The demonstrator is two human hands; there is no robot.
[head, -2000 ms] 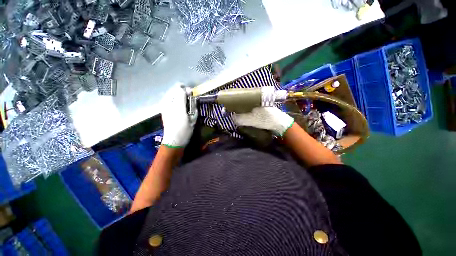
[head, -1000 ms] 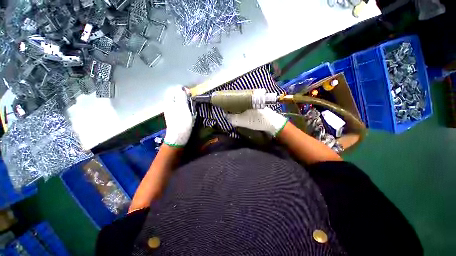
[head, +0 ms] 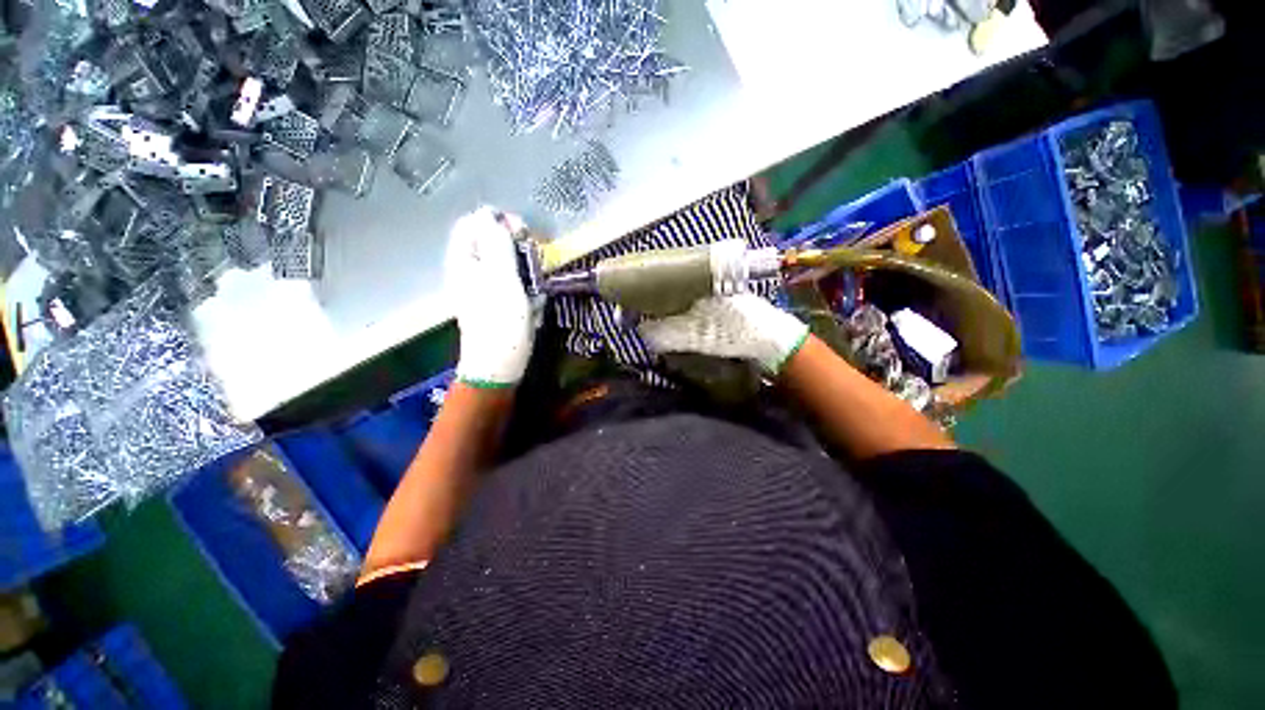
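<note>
My left hand [head: 493, 302], in a white knit glove, holds a small metal bracket [head: 529, 261] at the bench's front edge. My right hand [head: 733, 333], gloved too, is around the handle of the olive-green rivet gun [head: 658, 282]; the handle is mostly hidden. The gun lies level and its dark nose points left, at the bracket. Whether the nose touches a rivet is too small to tell. A striped cloth [head: 706, 229] lies under the gun. A spiky heap of rivets [head: 566, 56] and a small group of rivets [head: 579, 178] are on the bench beyond.
A large pile of grey brackets [head: 167, 139] covers the bench's left part. A clear bag of rivets [head: 118, 402] lies at the near left corner. The air hose [head: 971, 287] curves over an open carton [head: 957, 261] at the right. Blue bins [head: 1027, 257] stand beside and under the bench.
The gun and both hands have shifted only slightly. The gun is about level, and the left hand still holds a bracket at its nose.
</note>
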